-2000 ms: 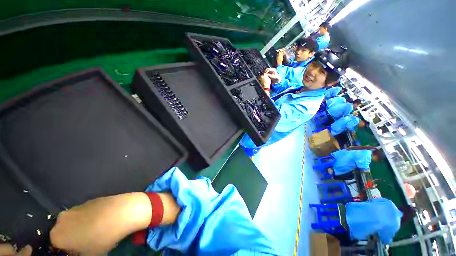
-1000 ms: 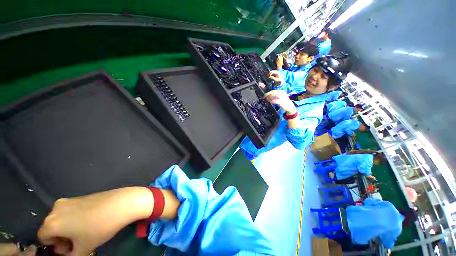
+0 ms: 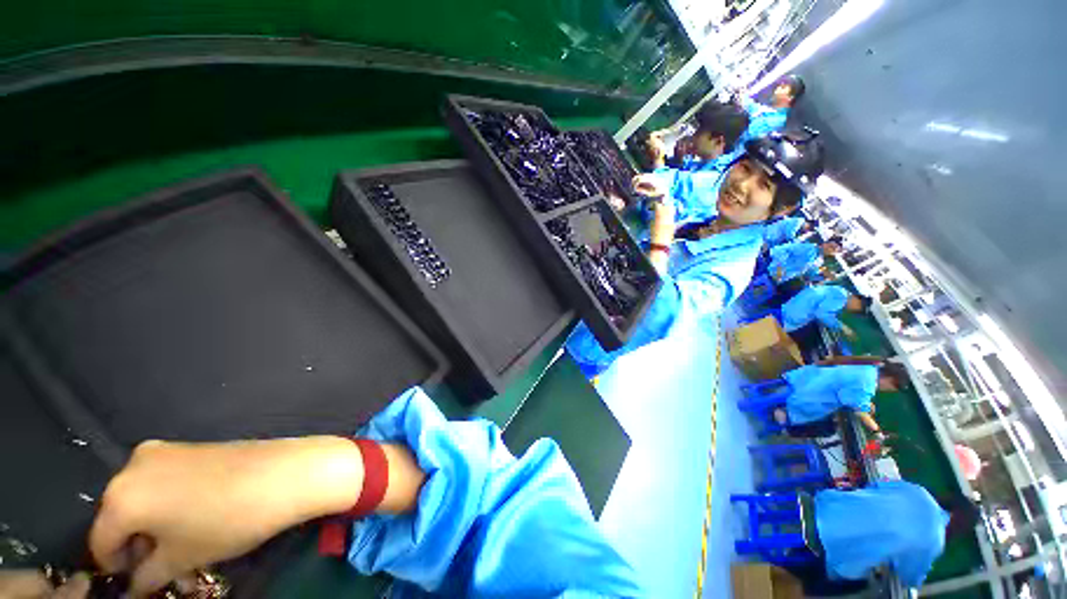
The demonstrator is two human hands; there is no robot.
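My right hand (image 3: 176, 509), with a red wristband, is at the lower left over the main black tray (image 3: 211, 316). Its fingers are bent down around something small and dark that I cannot make out. My left hand (image 3: 29, 585) shows only as fingertips at the bottom left edge, close to the right fingertips; the rest is cut off. Tiny gold and silver pins (image 3: 193, 585) lie below the right hand, and a few bright slivers lie in the tray's left compartment. The large compartment holds a tiny light speck.
The finished-piece tray (image 3: 497, 304) holds a column of small black pieces (image 3: 410, 234). Beyond it, a divided stock tray (image 3: 541, 219) is heaped with shiny black parts. A person in blue (image 3: 702, 263) sits beside it. More workers, blue stools and cartons stand farther right.
My right hand has moved slightly left and up since the first frame, and its fingers now curl down near the left fingertips. The neighbouring person's hand reached over the stock tray and drew back.
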